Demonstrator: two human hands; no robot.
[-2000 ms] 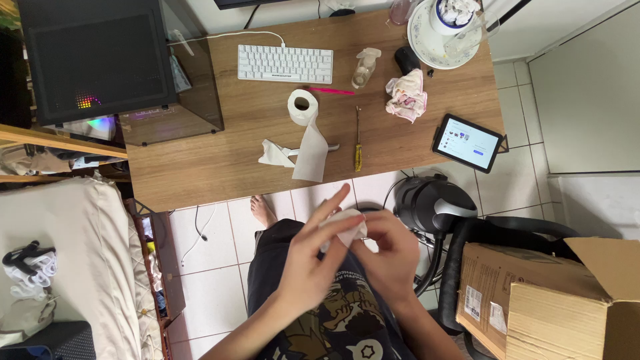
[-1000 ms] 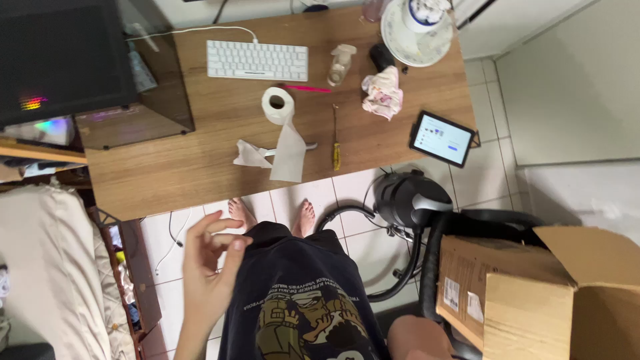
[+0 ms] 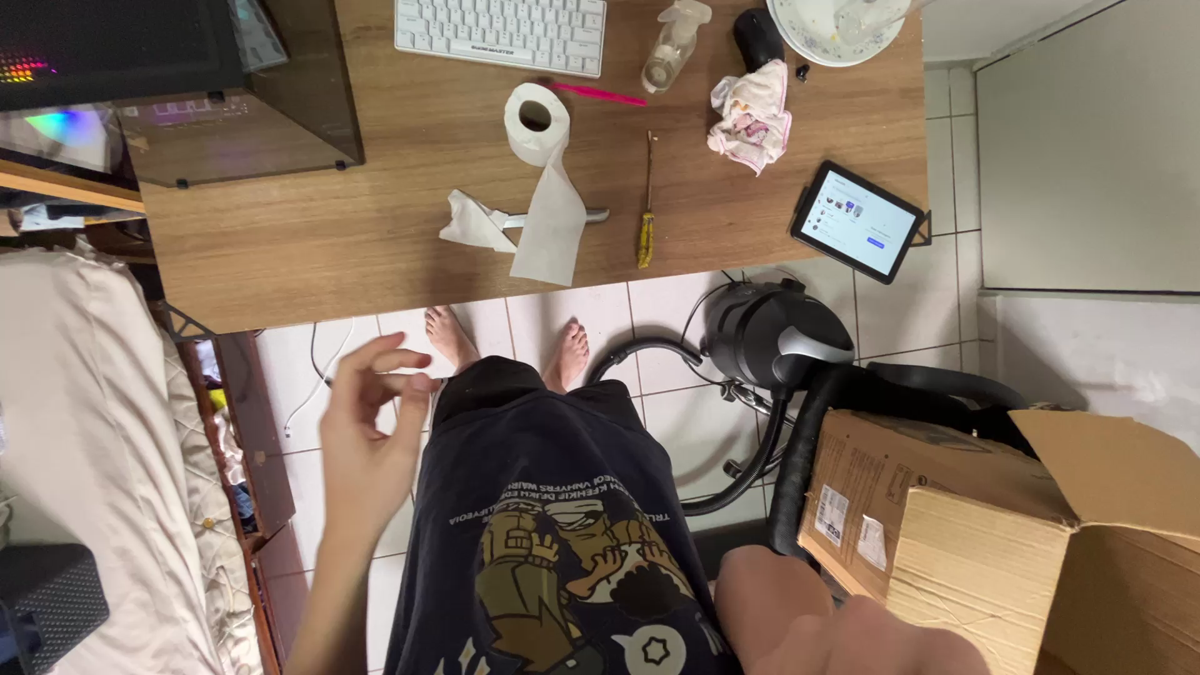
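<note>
My left hand (image 3: 375, 412) is raised left of my dark printed shirt, its fingers curled and apart with nothing visible between them. Bare skin of my bent right arm (image 3: 773, 600) shows at the bottom edge; the right hand itself is out of view. On the wooden desk, a toilet paper roll (image 3: 536, 124) trails a strip over a metal-looking tool (image 3: 596, 216), mostly hidden. A torn piece of paper (image 3: 473, 223) lies beside it. To the right are a screwdriver with a yellow handle (image 3: 646, 240), a pink stick (image 3: 600, 93) and a crumpled cloth (image 3: 752, 117).
A white keyboard (image 3: 502, 33), clear bottle (image 3: 675, 47), black mouse (image 3: 757, 39), plate (image 3: 837, 28) and lit tablet (image 3: 857, 221) are on the desk. A computer case (image 3: 253, 122) stands left. Below are a vacuum cleaner (image 3: 773, 328), an open cardboard box (image 3: 984, 544) and a bed (image 3: 103, 450).
Two seconds ago both hands were together around white paper; now they are apart and that paper is not visible. My right hand has left the view.
</note>
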